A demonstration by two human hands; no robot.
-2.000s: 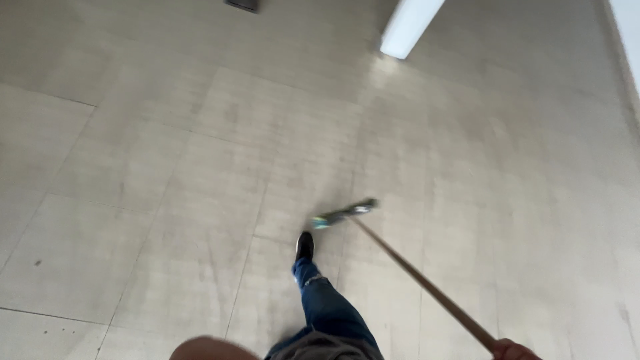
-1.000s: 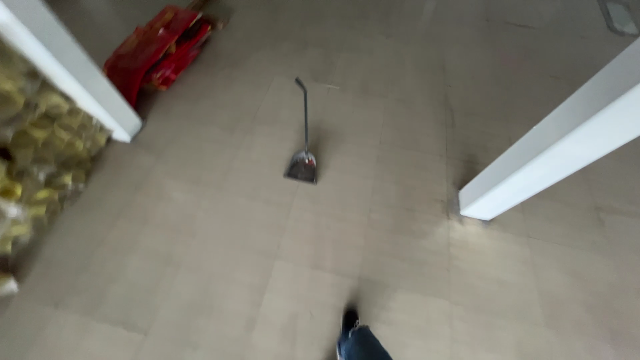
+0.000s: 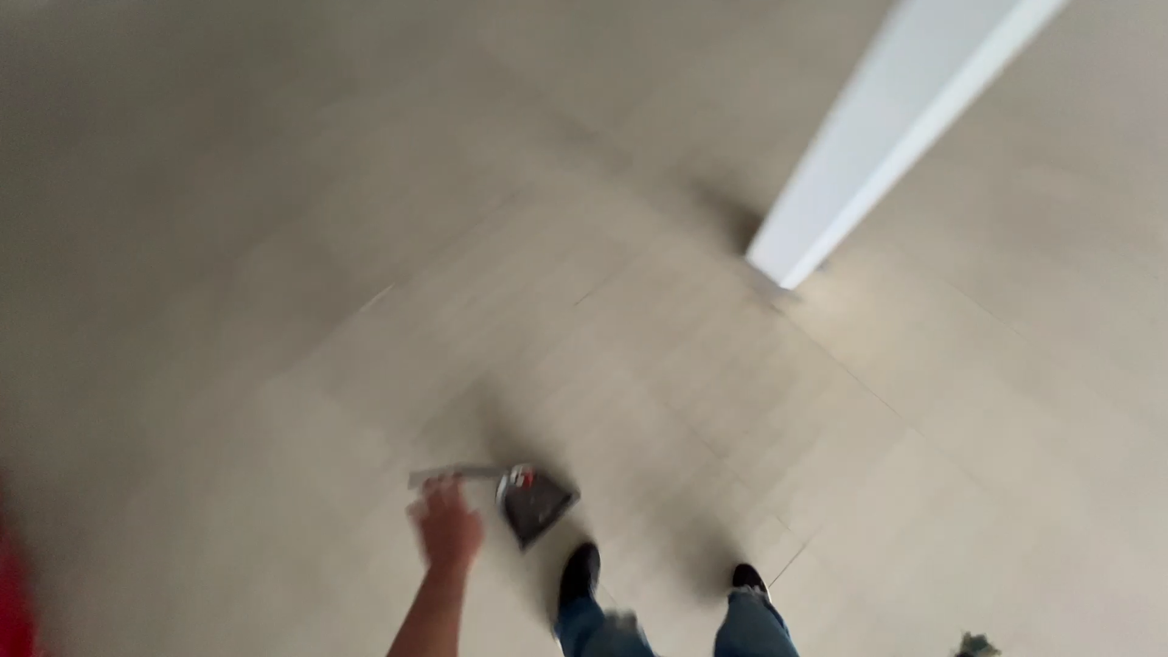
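A long-handled dustpan with a dark pan stands on the floor just ahead of my feet, its grey handle pointing left. My left hand reaches out at the handle's far end, its fingers overlapping the handle in the view; blur hides whether they grip it. My right hand is out of view. At the bottom right edge a small part of a greenish, bristly thing shows, perhaps a broom head.
A white square column rises from the floor ahead and to the right. Part of a red thing shows at the lower left edge. My black shoes are on the tiled floor, right of the dustpan.
The dustpan, farther ahead one second ago, is now close to my feet. My left hand has come into view at its handle. The broom-like tool held two seconds ago is mostly out of view.
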